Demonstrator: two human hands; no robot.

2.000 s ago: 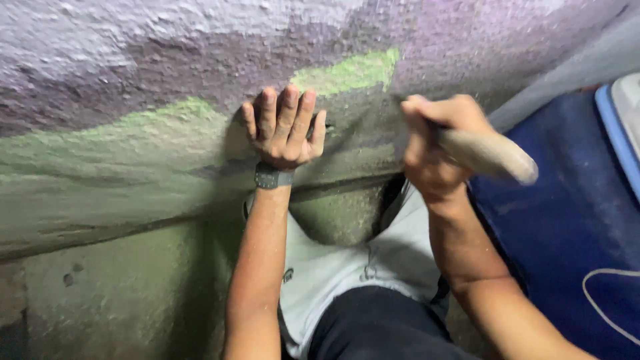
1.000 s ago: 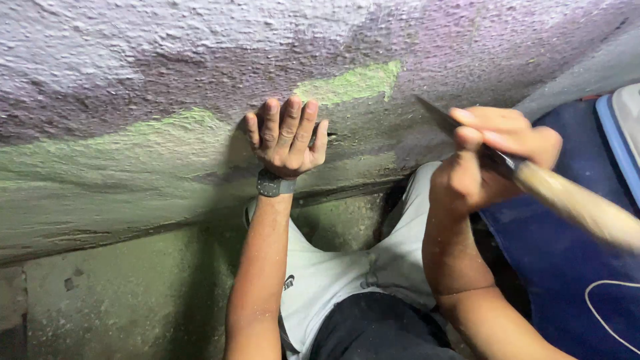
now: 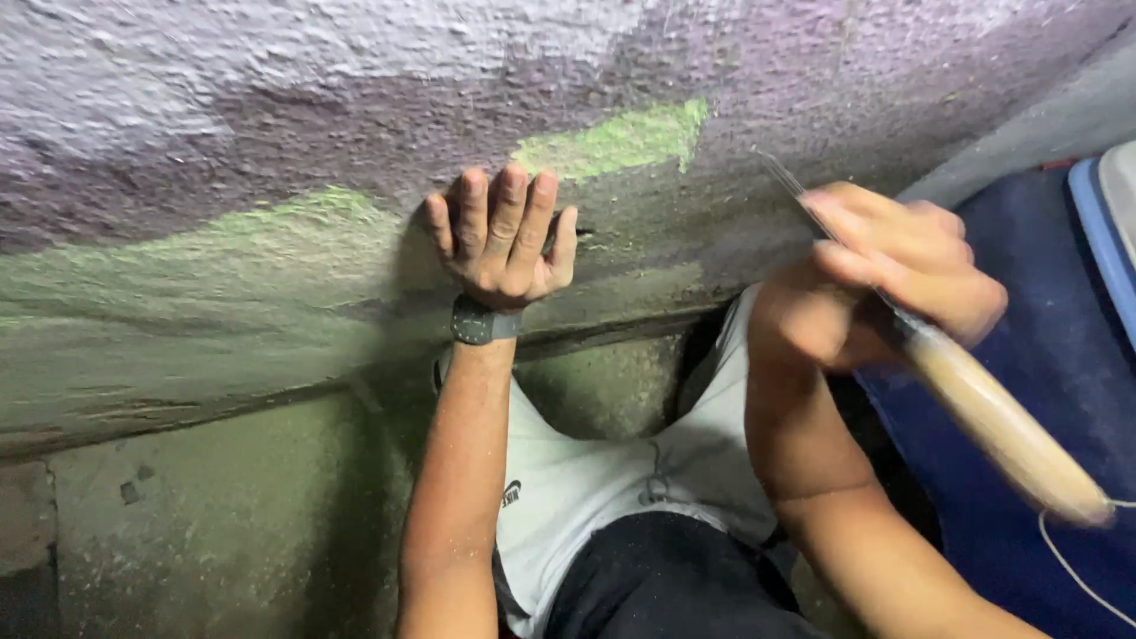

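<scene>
A rough plastered wall (image 3: pixel 337 124) with purple, grey and green paint spans the top of the view. Flat against it, fingers spread, rests my left hand (image 3: pixel 508 240), which holds nothing and wears a dark watch (image 3: pixel 484 321) at the wrist. To its right, my blurred right hand (image 3: pixel 896 266) grips a thin-bladed hand tool (image 3: pixel 1007 417) with a pale wooden handle. The blade points up and left toward the wall; whether its tip touches cannot be told. A bright green patch (image 3: pixel 621 142) lies between the fingertips of my left hand and the blade.
A dark blue covered object (image 3: pixel 1003 257) with a light blue-edged lid (image 3: pixel 1099 235) stands at the right. A thin pale cord (image 3: pixel 1078 572) hangs near the handle's end. Below the wall lies a worn concrete floor (image 3: pixel 204 506), with my knees close to the wall.
My right hand has shifted and turned with the tool, whose blade now shows clearly, unlike two seconds ago. My left hand has stayed in place on the wall.
</scene>
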